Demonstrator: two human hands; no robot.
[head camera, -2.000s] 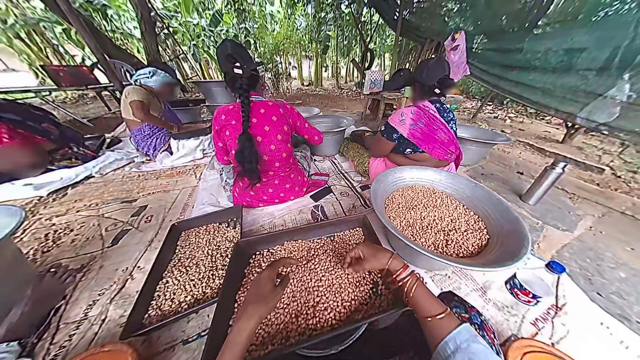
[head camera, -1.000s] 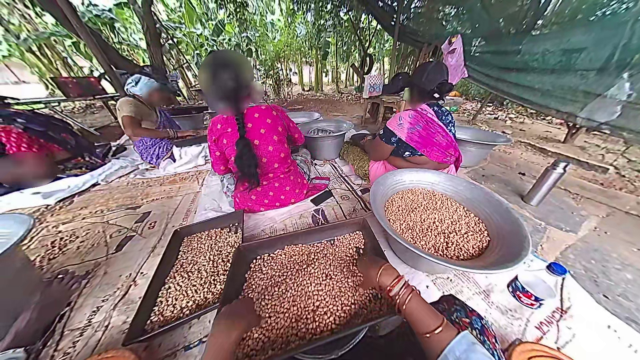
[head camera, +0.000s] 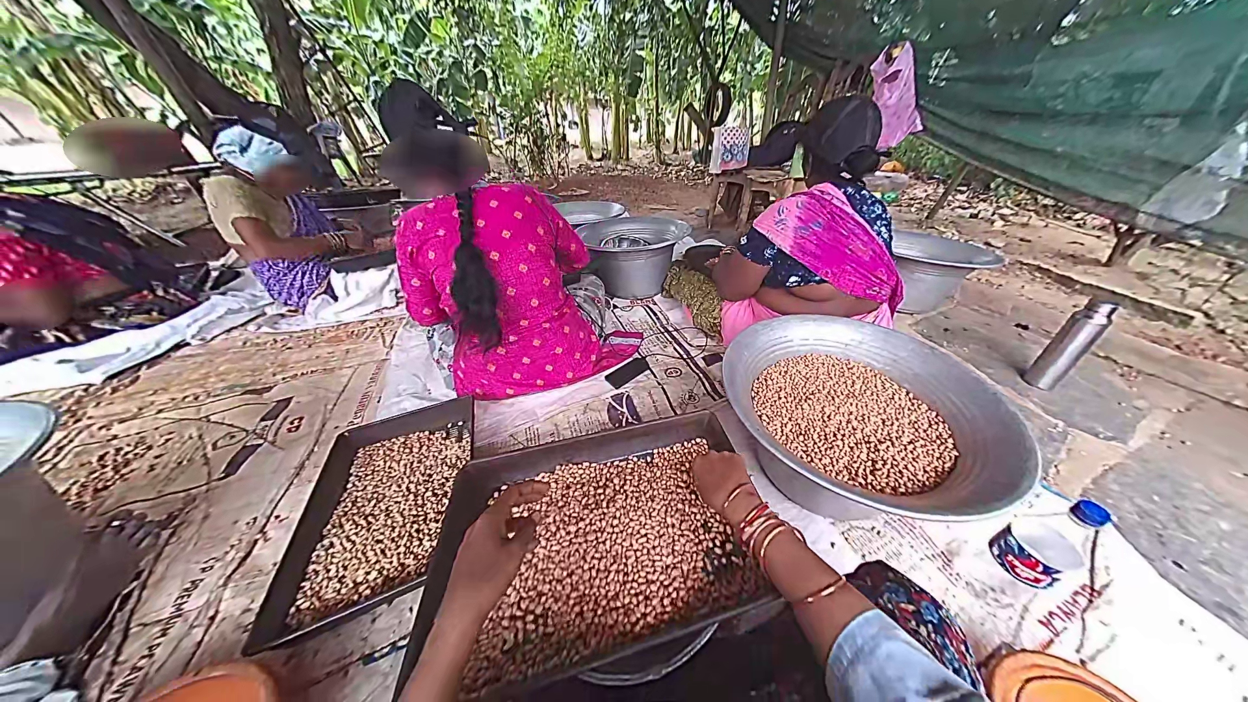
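Small tan nuts or beans (head camera: 614, 556) fill a dark rectangular metal tray (head camera: 585, 450). At the tray's left side my left hand (head camera: 502, 546) hovers over them with its thumb and fingers curled; whether anything is between them cannot be made out. My right hand (head camera: 720, 480), with bangles on the wrist, rests on the pile near the tray's right edge, its fingertips hidden. A second dark tray (head camera: 336, 463) with the same pieces lies to the left. On the right stands a wide metal basin (head camera: 994, 429) holding more of them.
Several people sit on the printed sheets, one in a pink top (head camera: 517, 283) just ahead. A steel flask (head camera: 1071, 343) stands on the stone paving at right. Beside the basin is a bottle with a blue cap (head camera: 1090, 513). Orange containers (head camera: 1053, 680) are at the lower edge.
Since a second ago my left hand has lifted and moved up the tray from its near left part. My right hand has shifted slightly, still near the tray's right edge.
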